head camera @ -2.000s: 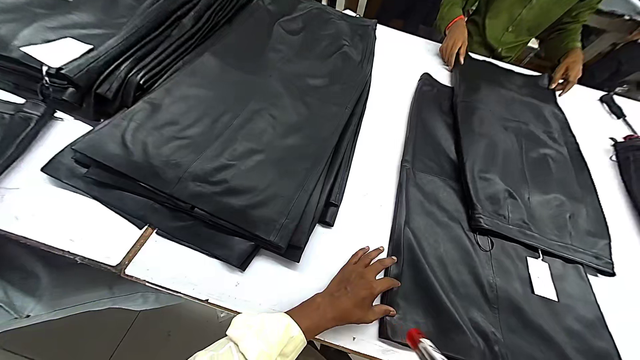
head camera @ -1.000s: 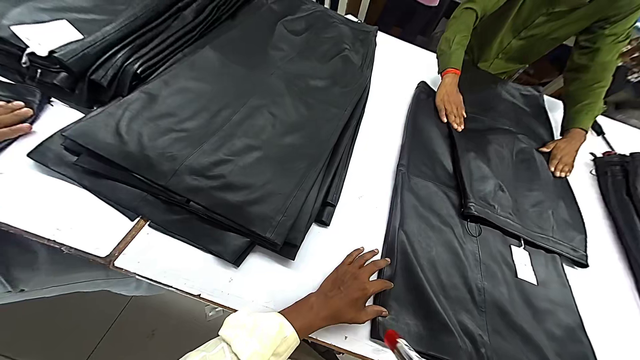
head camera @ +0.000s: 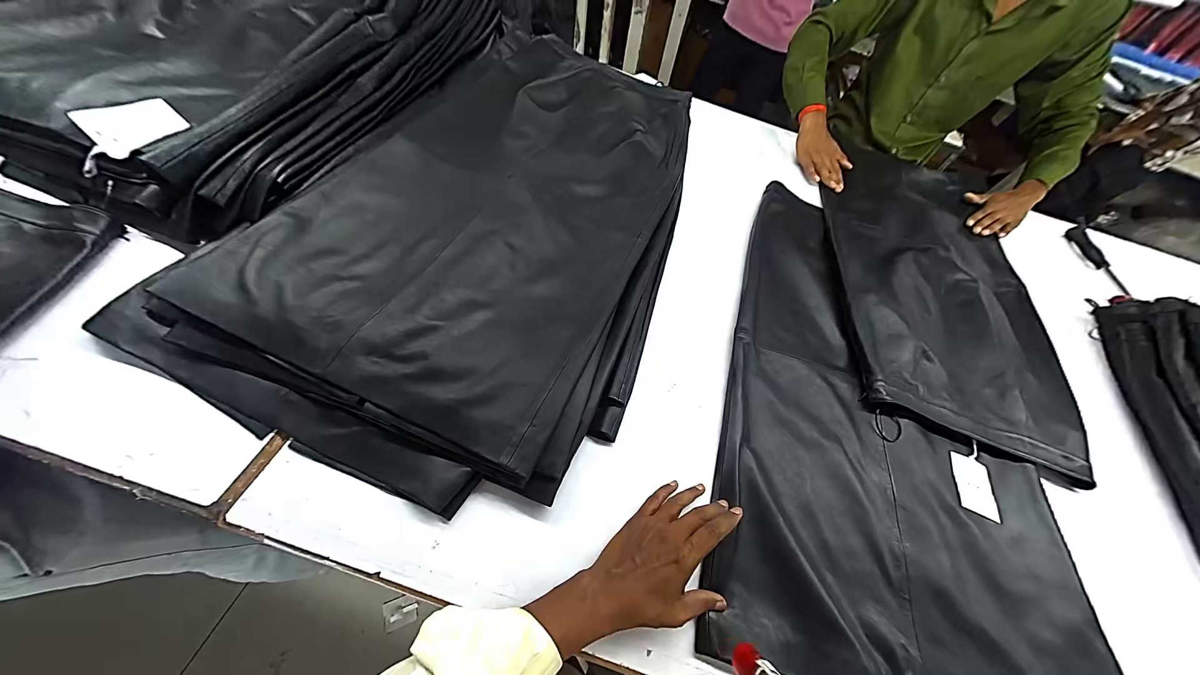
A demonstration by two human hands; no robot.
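Note:
My left hand (head camera: 661,562), in a cream sleeve, lies palm down at the near table edge, fingers spread. Its fingertips and thumb touch the left edge of a black leather garment (head camera: 816,487). Over that garment's upper part lies another black leather garment (head camera: 947,309), with a cord loop and a white tag (head camera: 975,486) at its near edge. A red-tipped object (head camera: 747,656) with a pale shaft pokes in at the bottom edge; what holds it is hidden. My right hand is out of view.
Stacked black leather garments (head camera: 450,244) cover the white table's left part (head camera: 394,534). A white tag (head camera: 129,126) lies on another pile. Across the table, a person in green (head camera: 947,75) rests both hands on the upper garment. More black garments (head camera: 1158,375) are at right.
The other person's hands have moved from the upper garment's far edge onto its surface. A hand seen at the far left one second ago is gone. My left hand stays by the garment edge.

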